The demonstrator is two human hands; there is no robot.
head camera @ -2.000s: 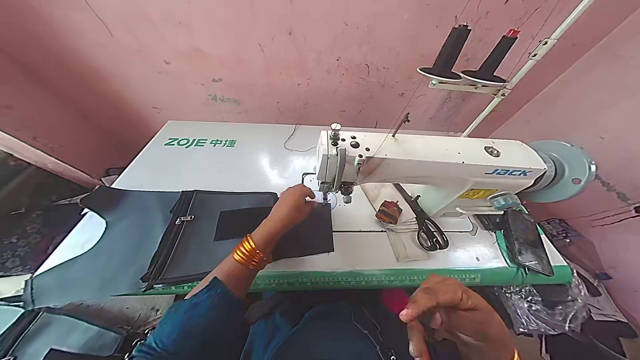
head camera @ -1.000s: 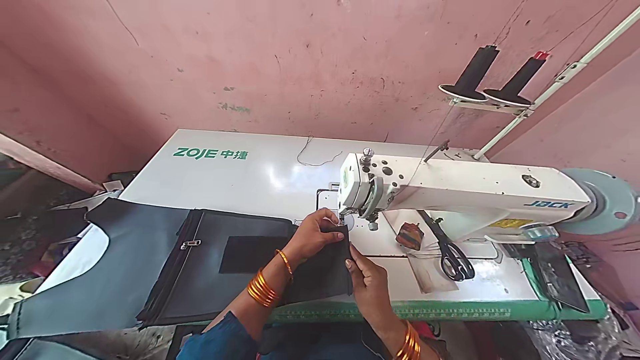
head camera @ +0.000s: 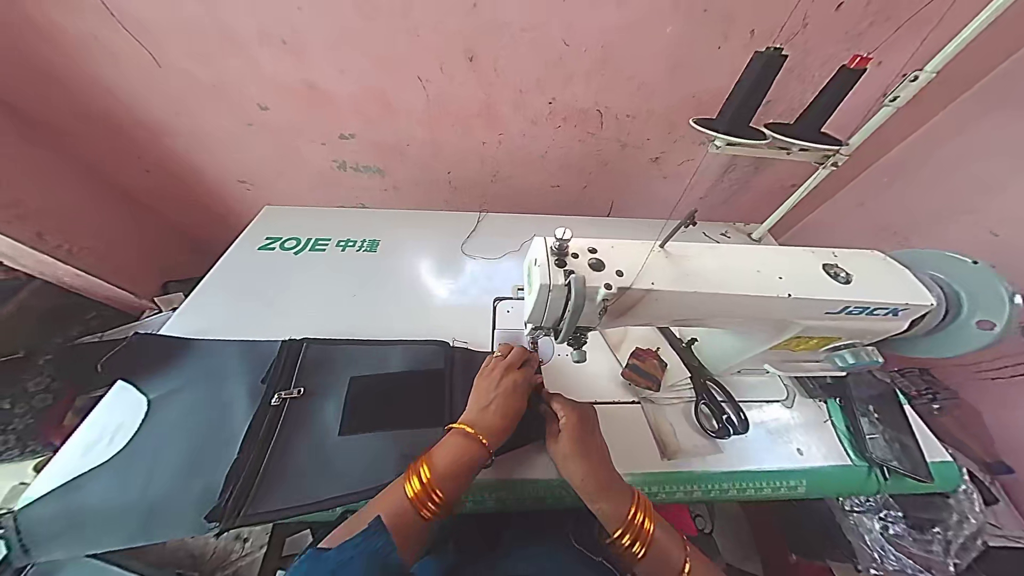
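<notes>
A dark fabric panel [head camera: 360, 448] with a metal zipper pull [head camera: 286, 395] and a black rectangular patch [head camera: 392, 402] spreads over the left of the table, its right edge at the needle area of the white Jack sewing machine [head camera: 720, 280]. My left hand [head camera: 500, 392] presses on the fabric right at the presser foot, fingertips close under the machine head. Just to its right, my right hand [head camera: 578, 440] pinches the fabric's right edge between thumb and fingers. The fingertips of both hands nearly meet; the needle is hardly visible.
Black-handled scissors [head camera: 712, 400] and a small reddish-brown object [head camera: 644, 369] lie under the machine arm on pale cloth or paper [head camera: 676, 428]. A dark flat case [head camera: 888, 432] rests at the right. Two black thread cones [head camera: 748, 94] stand on the rack. A green measuring tape [head camera: 720, 485] runs along the front edge.
My right hand, off the table in front two seconds ago, came to the fabric's right edge and is now nearer the presser foot. The fabric's left part has shifted, showing white table beneath.
</notes>
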